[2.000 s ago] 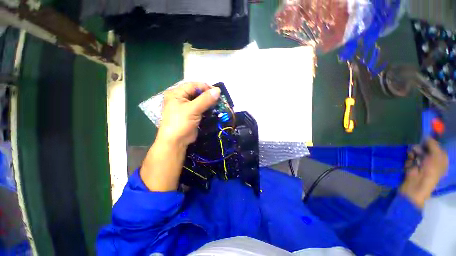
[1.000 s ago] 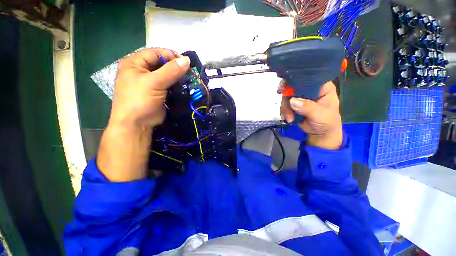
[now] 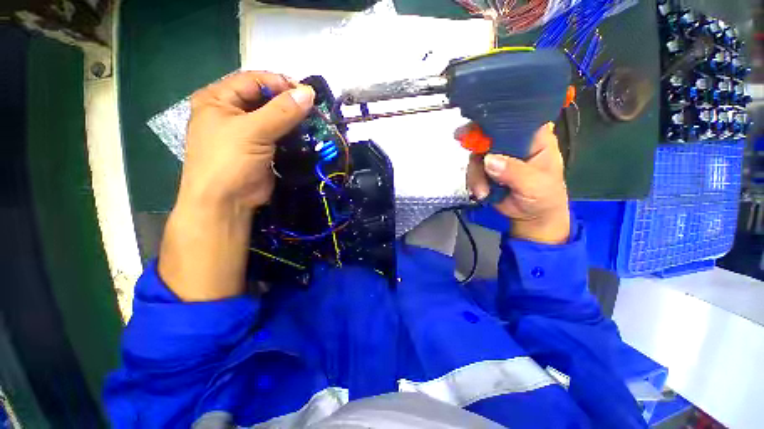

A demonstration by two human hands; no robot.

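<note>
My left hand (image 3: 239,138) grips the small black module (image 3: 315,90) between thumb and fingers. Its green circuit board (image 3: 321,127) faces right, with a bright blue component (image 3: 326,151) at its lower end. Wires run from it to the large black housing (image 3: 369,197) at my lap, where a yellow-green wire (image 3: 328,219) loops. My right hand (image 3: 528,180) holds the dark grey-blue soldering gun (image 3: 509,96) by its grip, fingers near the orange trigger. Its metal barrel points left and the tip is at the board's edge; I cannot tell if they touch.
The white sheet (image 3: 410,155) lies behind the work, with bubble wrap (image 3: 172,126) at its left. Brown-red wires (image 3: 513,15) and blue wires (image 3: 578,38) lie at the top right. A solder coil (image 3: 625,94), rows of parts (image 3: 705,84) and a blue crate (image 3: 680,205) are at the right.
My right hand has brought the soldering gun in from the far right to the module. Over the last second the gun has shifted only slightly. My left hand still holds the module.
</note>
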